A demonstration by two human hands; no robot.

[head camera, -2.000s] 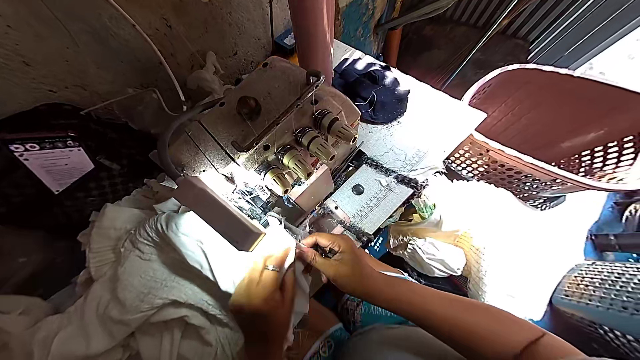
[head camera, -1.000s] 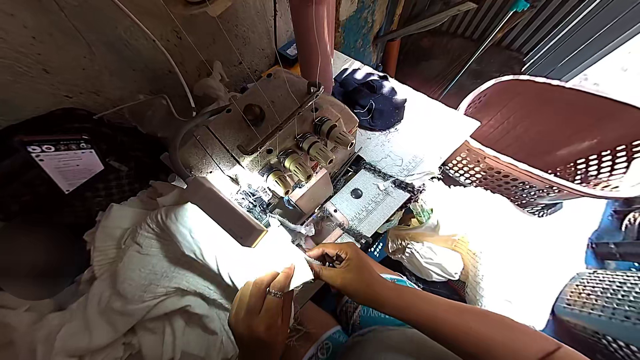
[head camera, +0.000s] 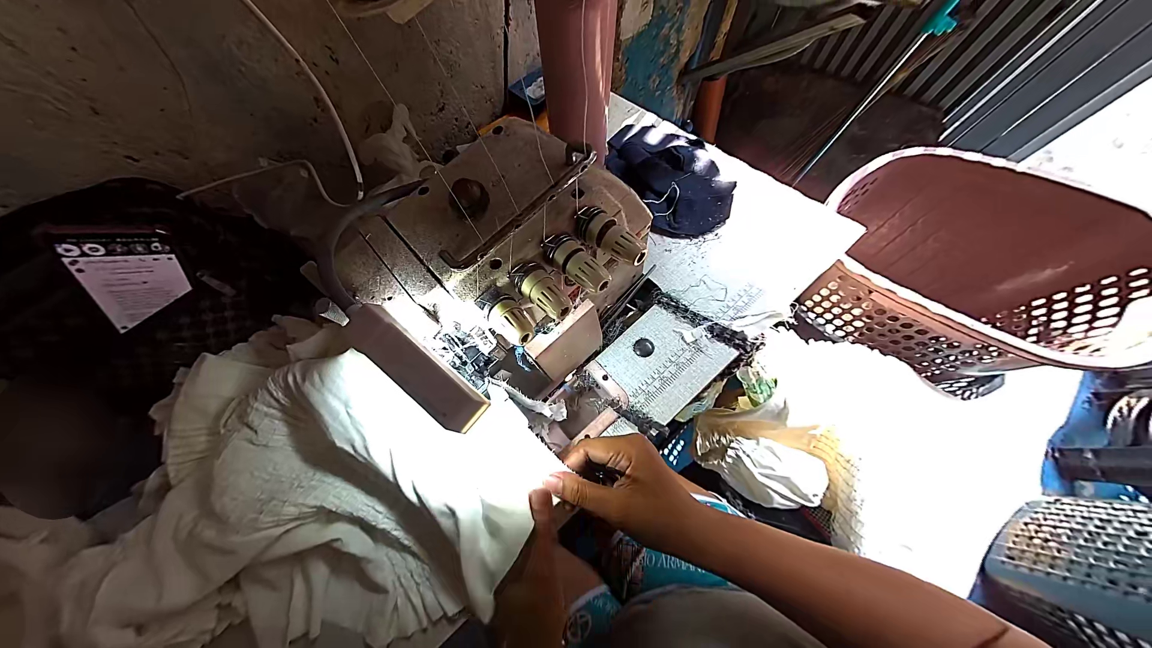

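White gathered fabric (head camera: 333, 468) lies in a large heap at the left and runs up to the needle area of an overlock sewing machine (head camera: 468, 198). Its edge is pinched between the thumb and fingers of my right hand (head camera: 621, 481), just below the machine's front. My left hand (head camera: 535, 558) is at the same edge, its thumb up against the cloth; most of its fingers are hidden behind the fabric. A lamp lights the needle area. Four tension dials (head camera: 540, 291) with threads stand on the machine, beside a metal plate (head camera: 666, 355) with lint along its edges.
Dark blue cloth (head camera: 670, 184) lies behind the machine on the white table (head camera: 765, 211). A perforated plastic basket (head camera: 882, 315) stands at the right, near more brightly lit white fabric (head camera: 927, 432). A lit phone (head camera: 126, 279) rests at the left. A pink pole (head camera: 576, 72) rises behind the machine.
The white fabric now spreads further over my left hand, hiding the ring and fingers seen a second ago. My right hand still pinches the edge.
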